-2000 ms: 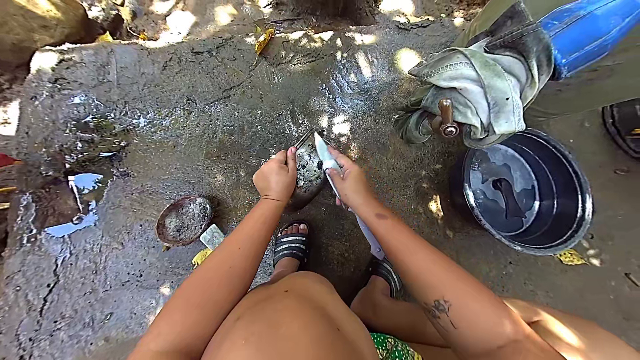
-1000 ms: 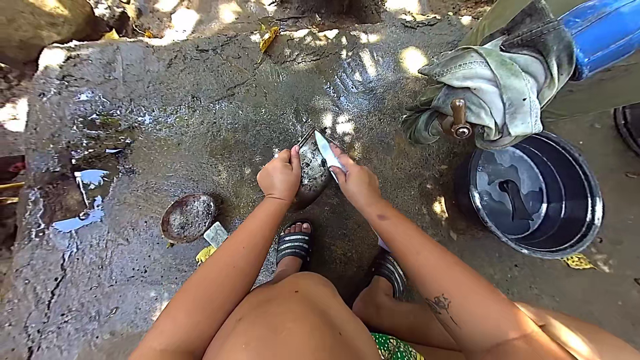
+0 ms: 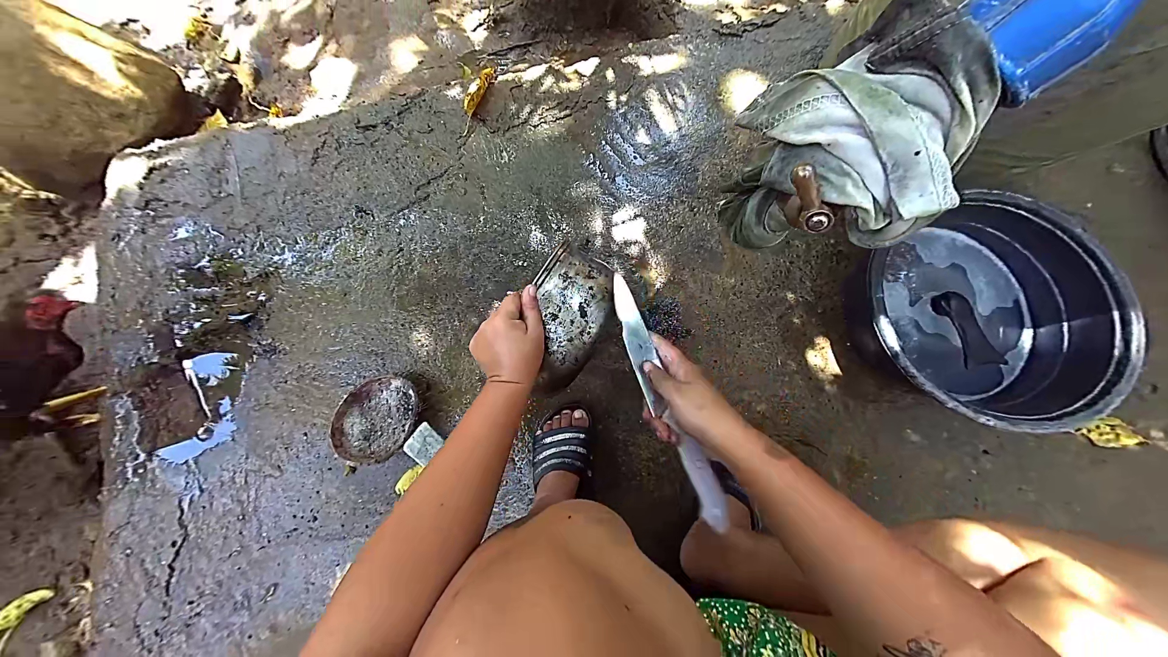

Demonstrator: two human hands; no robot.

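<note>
My left hand (image 3: 511, 339) grips the rim of a blackened metal pot (image 3: 577, 310), which is tilted on its side above my sandalled foot. In my right hand (image 3: 686, 388) is a knife (image 3: 637, 342), its pale blade pointing up and away from me, just right of the pot. A long pale part extends below that hand toward my other foot. To the left of my left forearm, a shallow brown bowl (image 3: 375, 420) holds grey, ash-like material. Beside it lies a small pale block (image 3: 423, 444), partly beside my forearm.
At right stands a black basin (image 3: 1131, 342) with water and a dark object inside. Wet cloth (image 3: 881, 146) hangs around a tap (image 3: 807, 203) beside a blue container (image 3: 1049, 41). A large rock (image 3: 100, 100) borders the wet concrete slab (image 3: 301, 265); a reddish-brown chicken (image 3: 41, 351) is at far left.
My right hand and the knife have moved right and down, away from the pot's surface. My left hand still holds the rim. The chicken has come further into view at left.
</note>
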